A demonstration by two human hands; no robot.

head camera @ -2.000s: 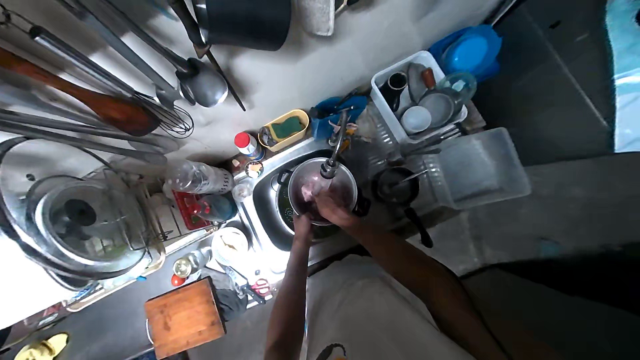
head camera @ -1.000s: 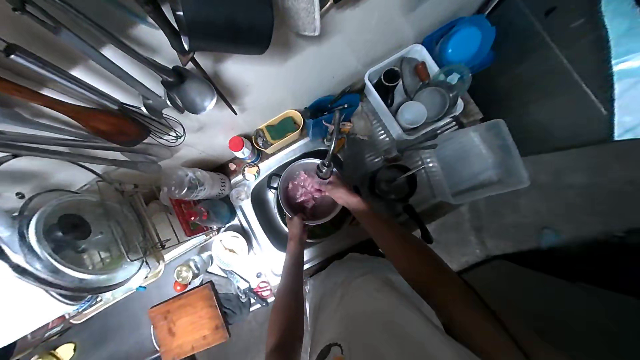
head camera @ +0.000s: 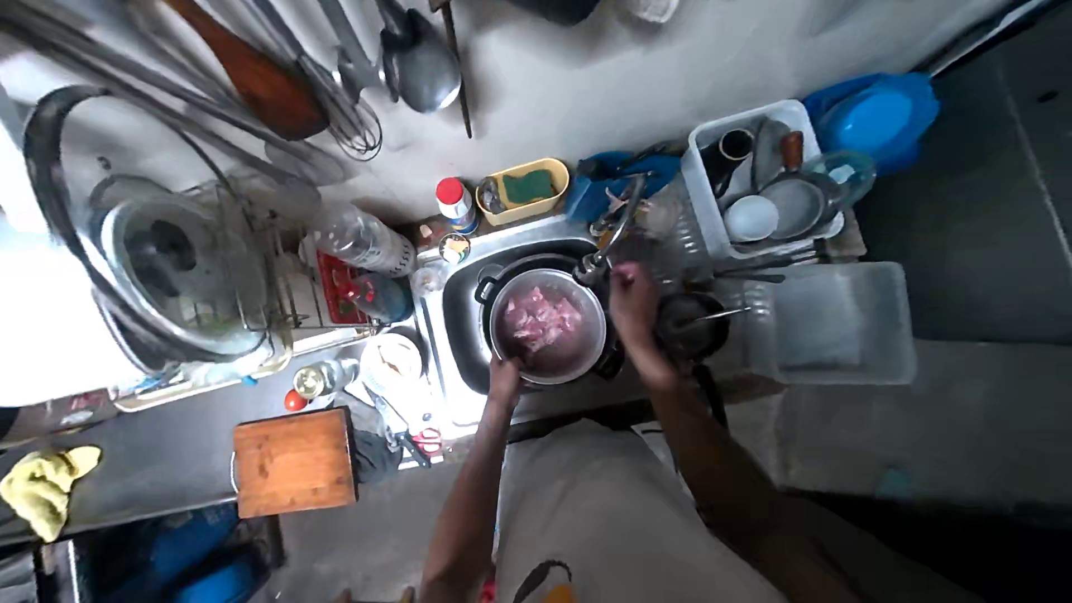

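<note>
A round metal pot (head camera: 593, 352) with pink raw meat (head camera: 540, 318) in cloudy liquid sits over a darker pot in the steel sink (head camera: 459, 335). My left hand (head camera: 505, 378) is at the near-left rim of the metal pot, its fingers partly hidden against it. To the right of the pot, beside the faucet (head camera: 615, 239), is my right hand (head camera: 634, 293) with its fingers bent; whether it touches the faucet or holds anything is unclear. The faucet's spout end hangs over the pot's upper right rim.
Right of the sink are a dark pan (head camera: 692, 325), a clear plastic bin (head camera: 846, 322) and a white dish tub (head camera: 699, 188). Behind it stand a sponge tray (head camera: 559, 180) and a red-capped bottle (head camera: 452, 201). Scissors (head camera: 427, 441) and a wooden cutting board (head camera: 295, 462) lie left.
My right hand has moved out of the pot to beside the faucet. My left hand, in the pot at first, is now at its near-left rim, and the meat shows plainly.
</note>
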